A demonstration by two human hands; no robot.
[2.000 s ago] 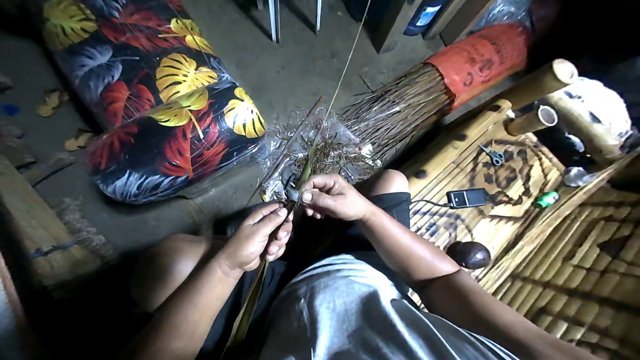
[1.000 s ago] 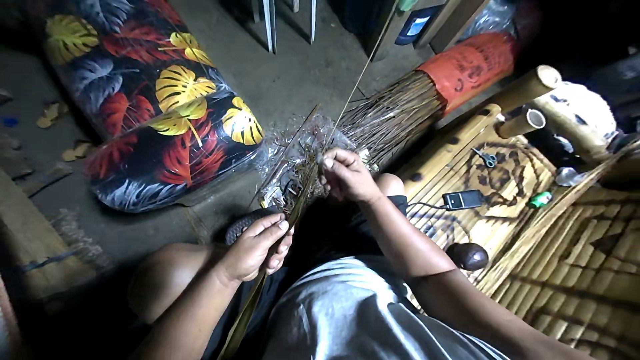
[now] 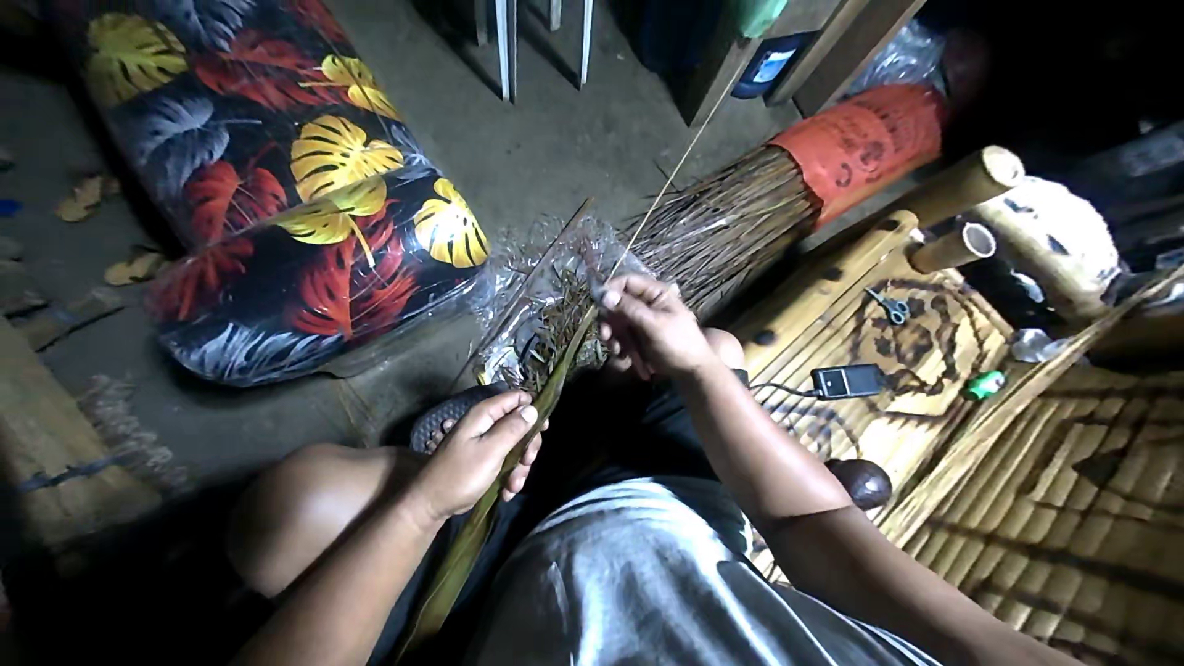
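A long green-brown leaf strip (image 3: 467, 546) runs up from my lap between my knees, and my left hand (image 3: 486, 449) pinches it between thumb and fingers. Farther along, near the leaf's narrow end, my right hand (image 3: 652, 319) has its fingertips closed on a thin pale rib (image 3: 684, 157), which stretches up toward the wooden posts. Whether a small blade is also in the right fingers cannot be told. Beneath the hands, clear plastic (image 3: 523, 287) holds leaf scraps (image 3: 560, 314). Beyond the right hand lies a bundle of thin sticks (image 3: 731, 222) with a red plastic wrapping (image 3: 860, 148).
A plastic-covered cushion with leaf print (image 3: 324, 240) lies at left. The bamboo bench (image 3: 786, 324) at right bears scissors (image 3: 890, 306), a small black device (image 3: 848, 381) with a cable, a green item (image 3: 986, 385) and a dark round object (image 3: 862, 483). Chair legs (image 3: 506, 46) stand ahead.
My right hand has moved away from my left, up along the leaf strip, since the earliest frame, where both hands were close together. My left hand still grips the strip.
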